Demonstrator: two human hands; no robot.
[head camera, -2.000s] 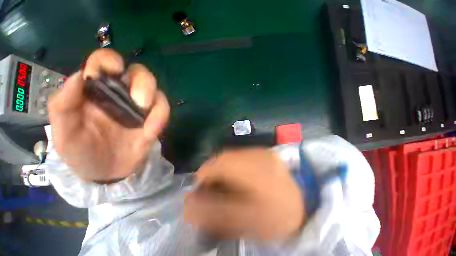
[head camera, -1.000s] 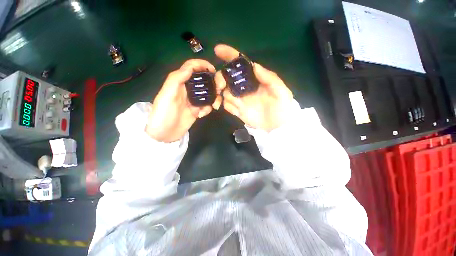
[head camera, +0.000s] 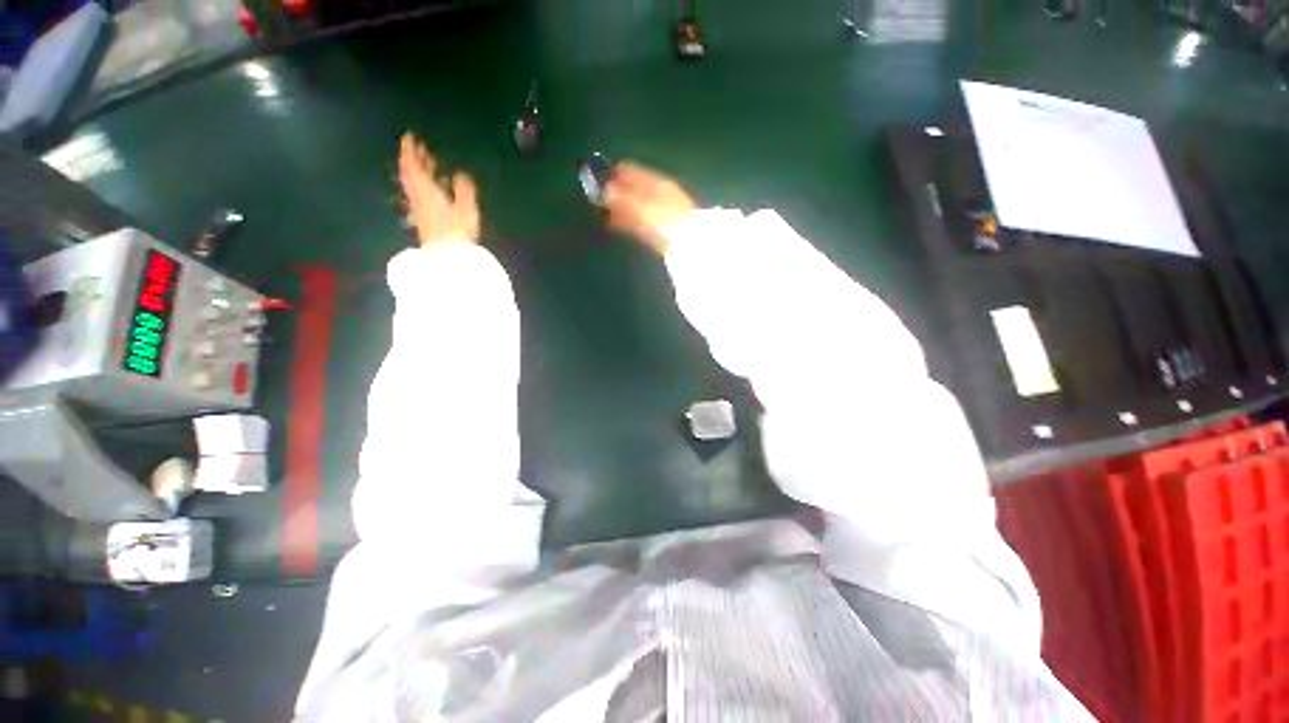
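Observation:
My left hand is stretched out over the green mat, blurred, with fingers apart; I see nothing clearly held, though a small dark shape shows at its left edge. My right hand has its fingertips closed on a small dark smartwatch module with a pale, shiny face, low over or on the mat. Another small dark and metallic unit lies between and beyond the hands. One more unit lies farther back.
A power supply with red and green digits stands left, beside red tape. A pale square piece lies near me. A black tray with a paper sheet is right, above red trays.
Both hands have moved forward and apart from where they held two lit modules side by side. The left hand no longer visibly shows its module. The view has shifted, showing more of the far bench.

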